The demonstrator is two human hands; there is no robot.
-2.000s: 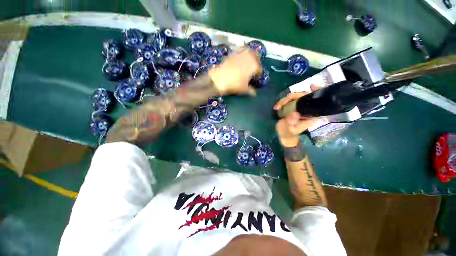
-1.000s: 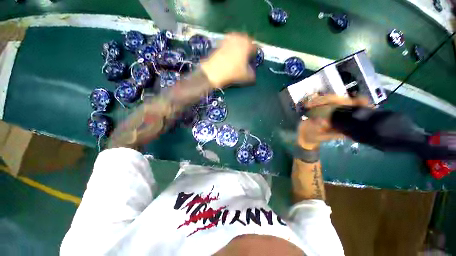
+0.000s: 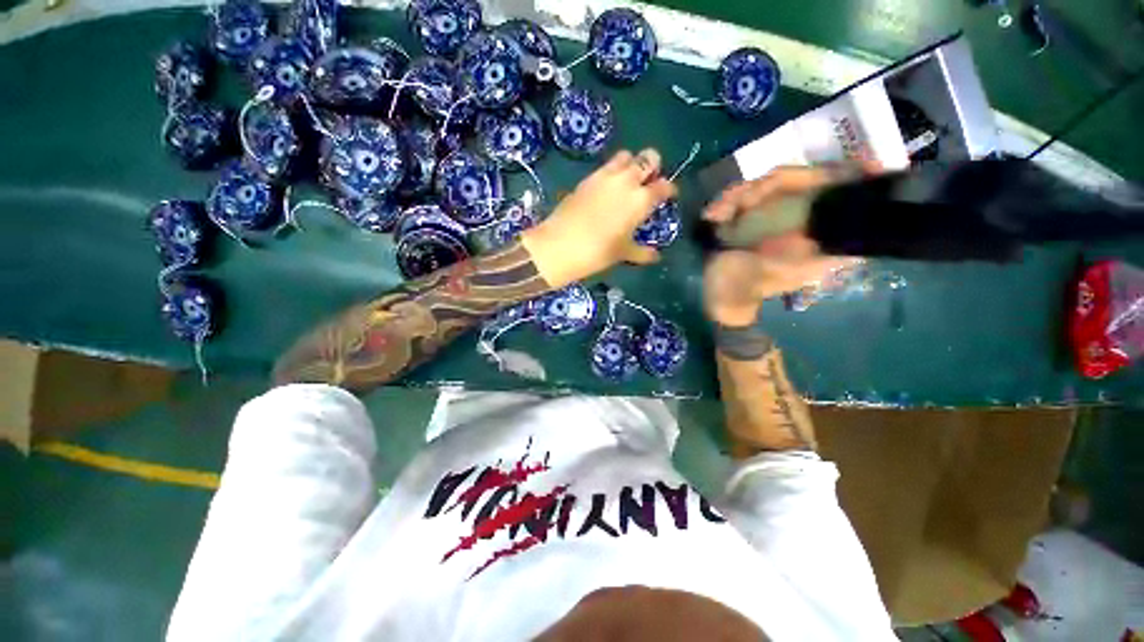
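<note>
My left hand (image 3: 611, 216) holds a dark blue, white-patterned round unit (image 3: 657, 225) between its fingers near the middle of the bench; a white cord sticks up from it. My right hand (image 3: 765, 238) grips the powered screwdriver (image 3: 928, 216), which lies nearly level, its beige grip and tip pointing left towards the unit. The tip is blurred and a small gap shows between it and the unit. The silver-white screw feeder (image 3: 866, 119) stands behind my right hand, partly covered by the driver.
Many round units (image 3: 365, 158) with white cords are piled at the left; two (image 3: 661, 346) lie at the near edge. One (image 3: 749, 82) lies by the pale rail (image 3: 803, 57). A red plastic pack (image 3: 1106, 319) is far right.
My left hand has come from the pile towards the driver, now with a unit in its fingers. The driver has swung more level. The view has shifted, so the pile looks larger.
</note>
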